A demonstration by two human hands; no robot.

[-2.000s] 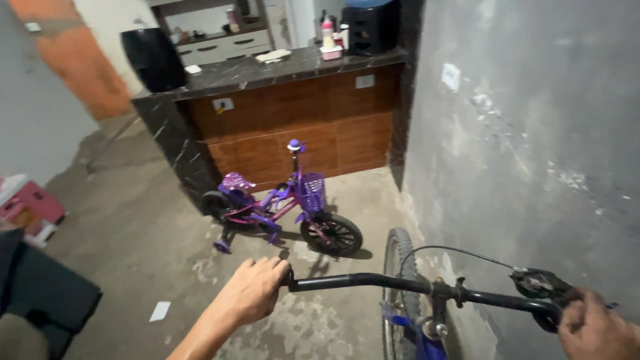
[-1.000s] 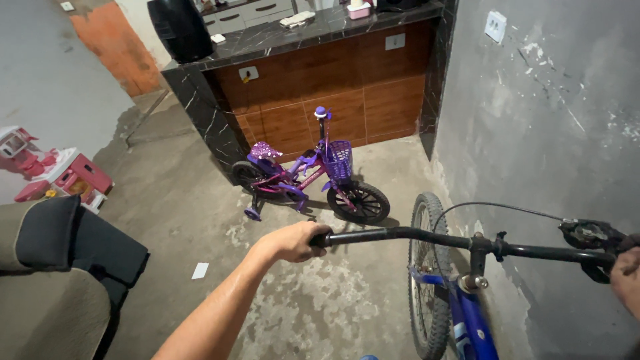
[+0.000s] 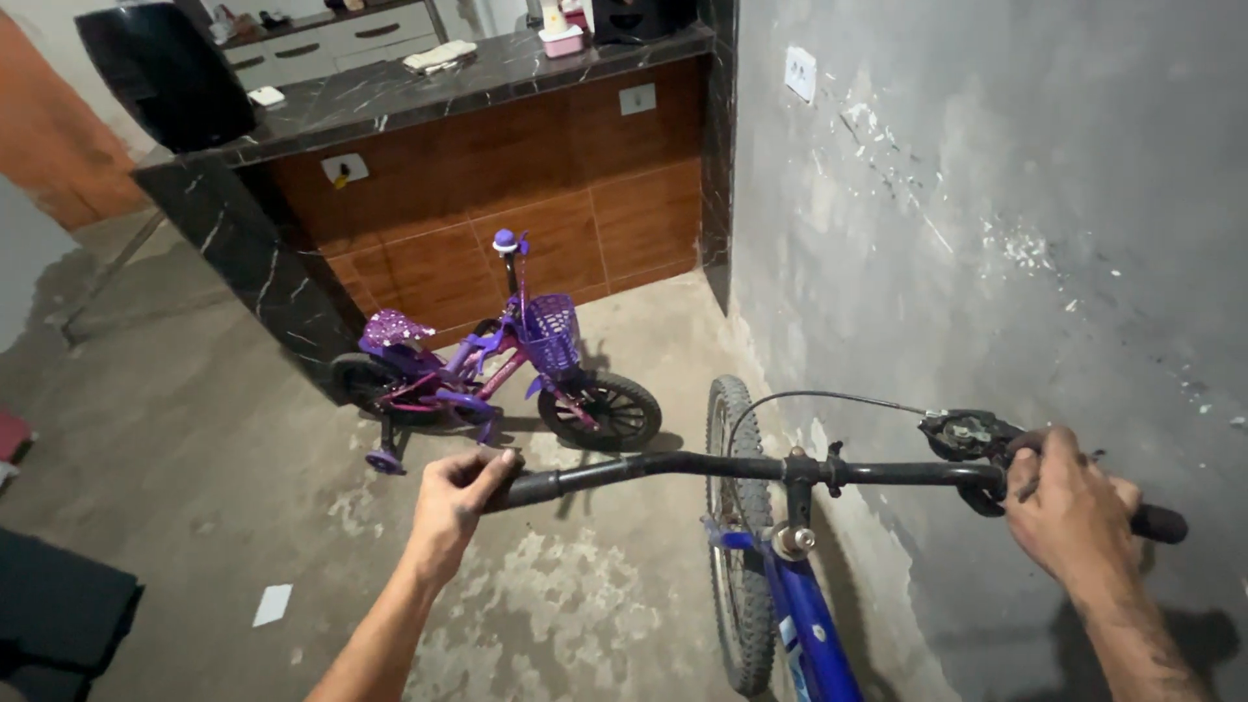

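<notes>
A blue bicycle [image 3: 814, 624] stands beside the grey wall, its black handlebar [image 3: 673, 463] running across the view. My left hand [image 3: 463, 497] is closed around the grip at the handlebar's left end. Toward the other end, my right hand [image 3: 1072, 507] is at the bar beside the shifter and brake lever assembly [image 3: 975, 434], with its fingers curled over the control; the tip of the right grip [image 3: 1160, 524] sticks out past it. A thin cable arcs from the shifter toward the frame. The knobby front wheel [image 3: 736, 585] is under the bar.
Ahead stands a child's purple and pink bicycle [image 3: 487, 361] with a basket and training wheel, before a marble-topped counter [image 3: 390, 107] with wood-look tiles. The rough grey wall [image 3: 975, 244] is close on the right. A dark padded object [image 3: 63, 604] is at lower left, and a white piece [image 3: 273, 604] lies on the floor.
My right hand, at the frame's right edge a second ago, is now fully in view on the handlebar. My left hand stays at the left grip. The view has shifted.
</notes>
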